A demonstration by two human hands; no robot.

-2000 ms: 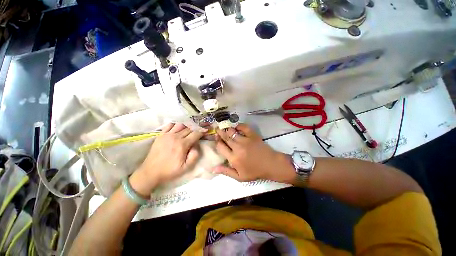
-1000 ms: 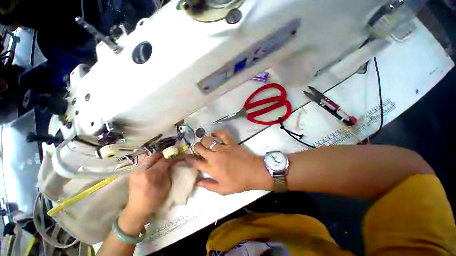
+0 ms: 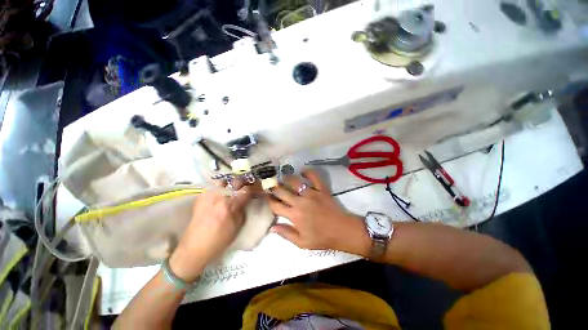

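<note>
A beige fabric bag (image 3: 145, 229) with a yellow binding (image 3: 138, 205) lies under the left end of the white sewing machine (image 3: 309, 109). My left hand (image 3: 222, 213) presses flat on the cloth just left of the presser foot (image 3: 248, 173), fingertips close to it. My right hand (image 3: 309, 209) is on the cloth's right edge beside the foot, fingers bent, thumb on the cloth; whether it pinches the cloth is hidden. The needle and the cloth edge under the foot are hard to see.
Red-handled scissors (image 3: 375, 160) lie right of the needle area, thread snips (image 3: 445, 178) further right. A black cord (image 3: 500, 180) lies at the table's right. A bag strap (image 3: 48, 225) hangs off the left edge, above a bundle of beige pieces (image 3: 14, 274).
The view swung away and back. The bag's yellow binding and cloth have turned slightly. Both hands stay at the presser foot, and my left fingers are now more bent.
</note>
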